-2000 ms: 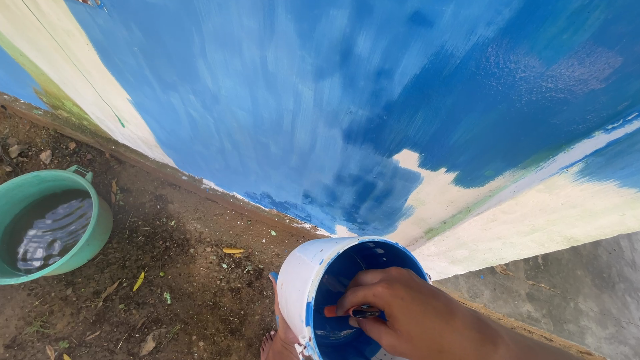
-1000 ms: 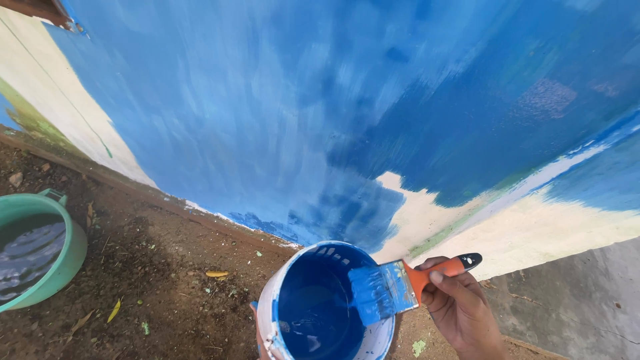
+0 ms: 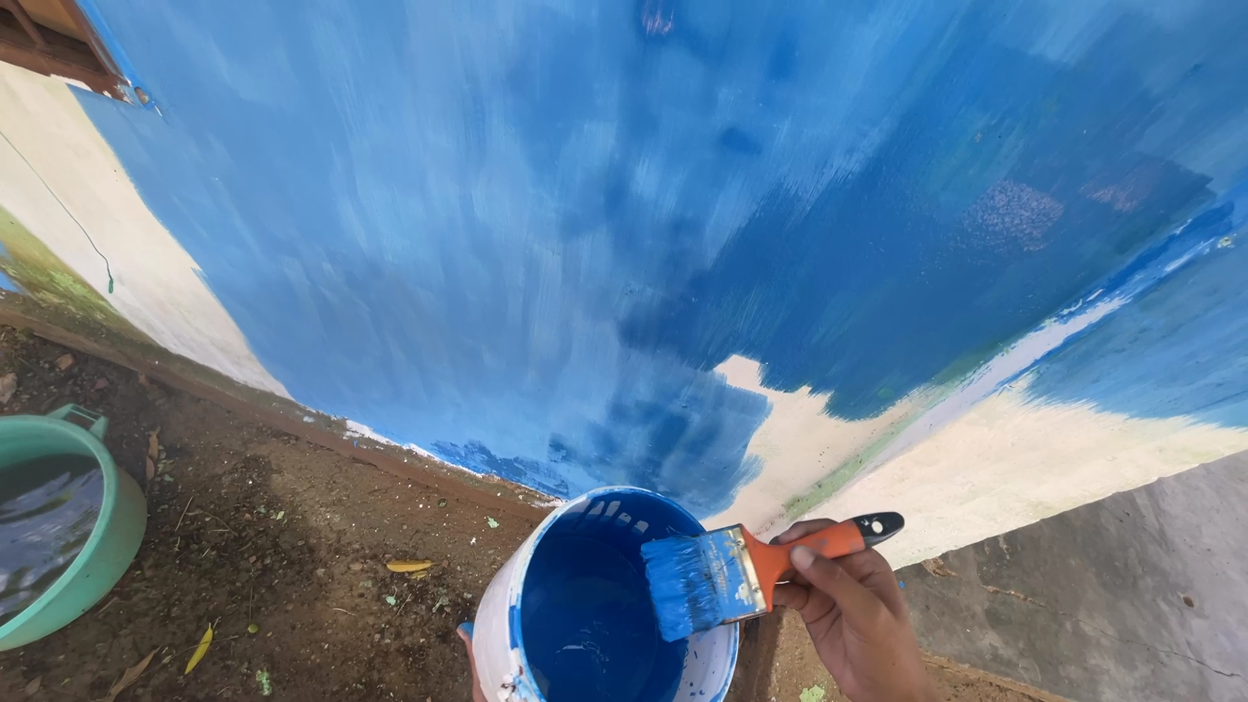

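My right hand grips the orange handle of a flat paintbrush. The brush's bristles are coated in blue paint and lie over the rim of a white plastic bucket. Blue paint shows inside the bucket and is smeared on its inner wall. At the bucket's left side, only the blue-stained fingertips and an edge of my left hand show; the rest is hidden by the bucket. Behind stands a wall largely covered in blue, with a cream patch near its corner.
A green plastic tub of water stands on the soil at the left. Bare ground with fallen leaves runs along the wall's base. Grey concrete lies at the lower right. A brown frame juts in at the top left.
Two seconds ago my right hand was down inside the bucket; it has since come out to the right, with the brush lifted to the rim.
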